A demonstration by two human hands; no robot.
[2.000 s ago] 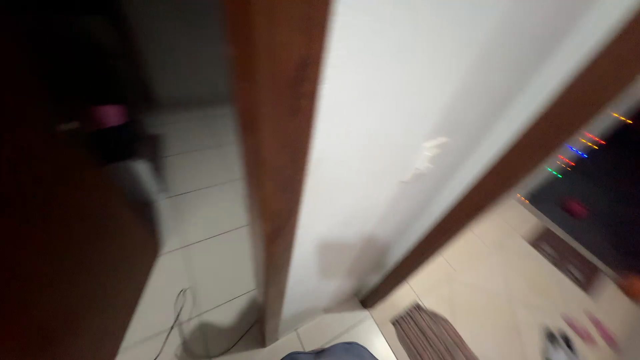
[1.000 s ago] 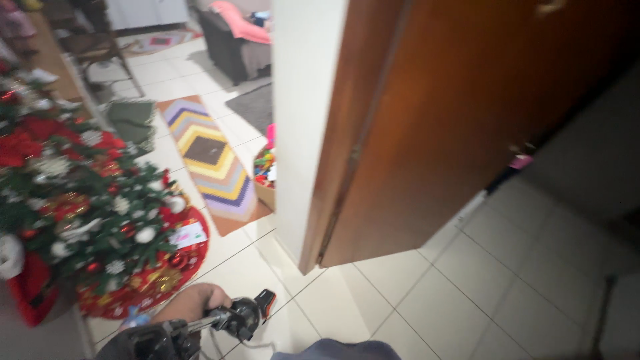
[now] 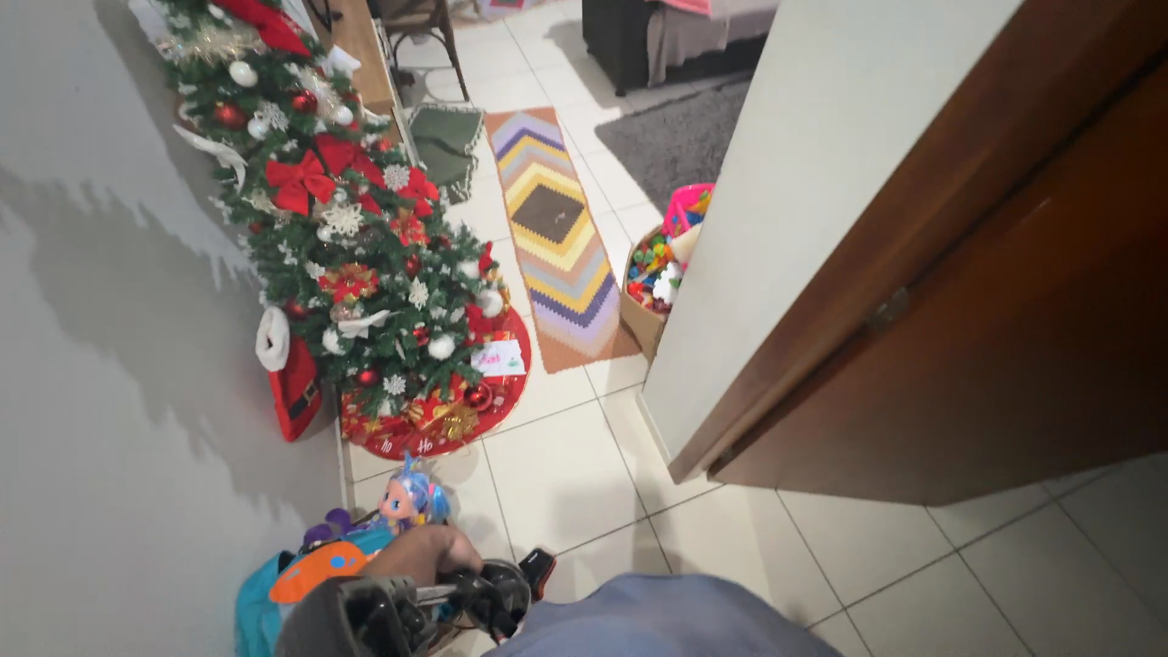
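At the bottom left, bare skin of what looks like my left hand or forearm (image 3: 436, 550) shows beside a black device with a metal rod (image 3: 456, 593). Its fingers are hidden, so a grip cannot be made out. A black and orange end piece (image 3: 537, 573) sticks out at the device's right. Just behind the skin are a doll with blue hair (image 3: 408, 500) and a teal bag with an orange patch (image 3: 319, 571). Blue-grey cloth (image 3: 675, 620), apparently my clothing, fills the bottom middle. My right hand is out of view.
A decorated Christmas tree (image 3: 365, 237) stands at left on a red skirt (image 3: 513, 388), beside a Santa boot decoration (image 3: 294, 392). Further ahead lie a zigzag-patterned rug (image 3: 584, 274) and a cardboard box of toys (image 3: 644, 328). A wall edge (image 3: 821, 137) and brown wooden door (image 3: 985, 365) border the right.
The view has turned strongly since two seconds ago and shows more of the tree than a second ago. The doll and teal bag now show beside the black device.
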